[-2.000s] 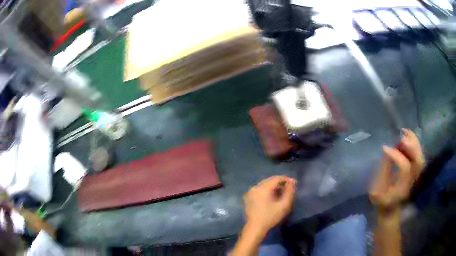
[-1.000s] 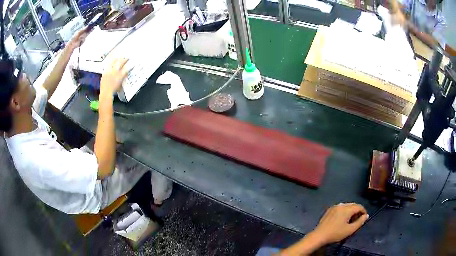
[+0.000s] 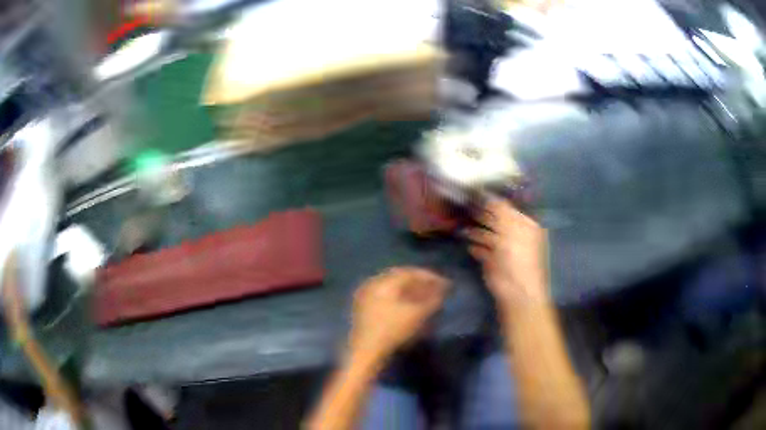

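Note:
The frame is strongly blurred. The cream press pad [image 3: 472,159] stands over the reddish-brown fixture [image 3: 413,198]. A dark shape under the pad may be a lamp housing. My right hand [image 3: 509,246] is at the front right edge of the fixture, its fingertips touching or close to the dark shape; whether it grips anything cannot be told. My left hand [image 3: 395,307] is just in front of the fixture, to the left of my right hand, with its fingers curled; whether it holds a cable cannot be told.
A reddish-brown board [image 3: 212,265] lies left of the press. A cardboard stack [image 3: 327,76] with white sheets stands behind. A blurred green-nozzled bottle [image 3: 158,176] and a white rag [image 3: 80,252] are at left. A row of lamps [image 3: 651,74] is at back right. Another person's arm [image 3: 35,348] shows far left.
The view has swung back right from the neighbouring worker to the press. My right hand, out of view one second ago, is now at the fixture. My left hand is still in front of the fixture.

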